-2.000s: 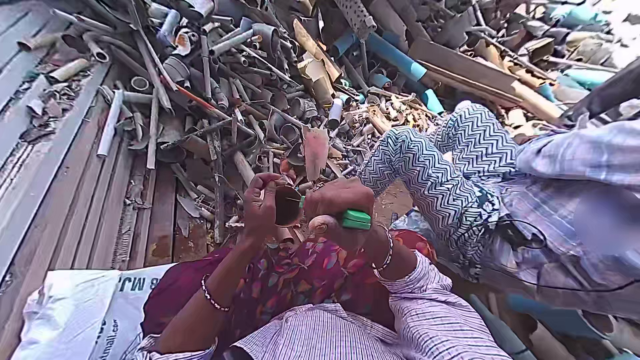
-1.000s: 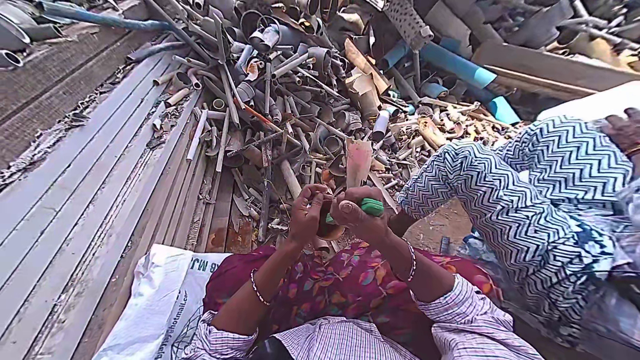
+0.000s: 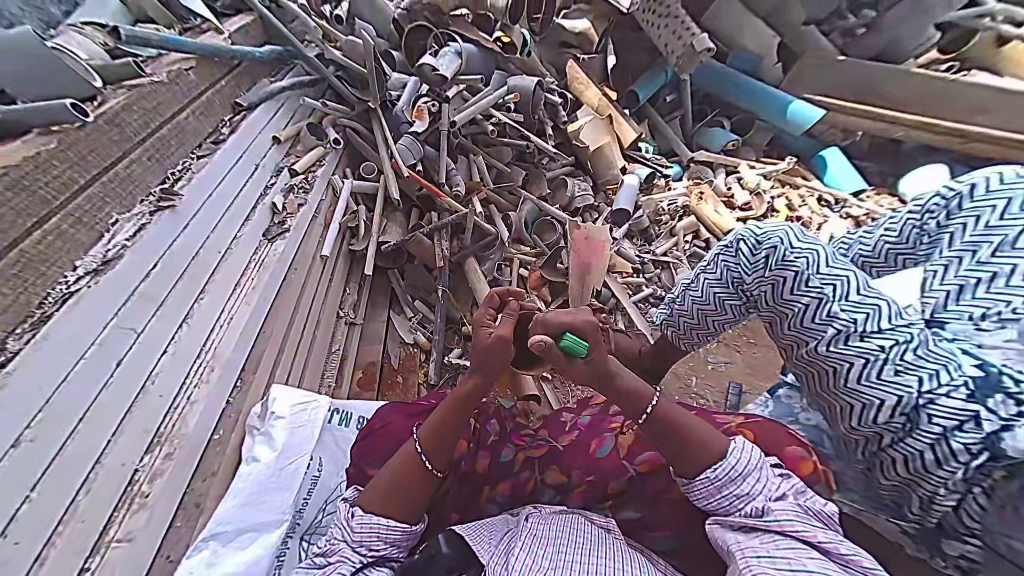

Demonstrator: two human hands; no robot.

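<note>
My left hand (image 3: pixel 494 336) holds a dark, curved piece of pipe (image 3: pixel 526 346) by its rim, just above my lap. Closed around a tool with a green handle (image 3: pixel 574 346), my right hand (image 3: pixel 570 342) is at the pipe piece's right side. The tool's working end is hidden. Beyond my right hand a flat, pinkish-stained scrap (image 3: pixel 589 258) stands upright among the scrap pieces. Patterned maroon cloth (image 3: pixel 560 456) covers my lap.
A heap of scrap pipes (image 3: pixel 512 160) lies ahead. Long grey panels (image 3: pixel 168 296) run along the left, beside a white printed sack (image 3: pixel 272 472). A person in zigzag trousers (image 3: pixel 832 320) sits close at right. Blue pipes (image 3: pixel 756 94) lie at the back right.
The view has shifted left, showing more of the panels. Both hands stay close together at the pipe piece, and the green handle remains in my right hand.
</note>
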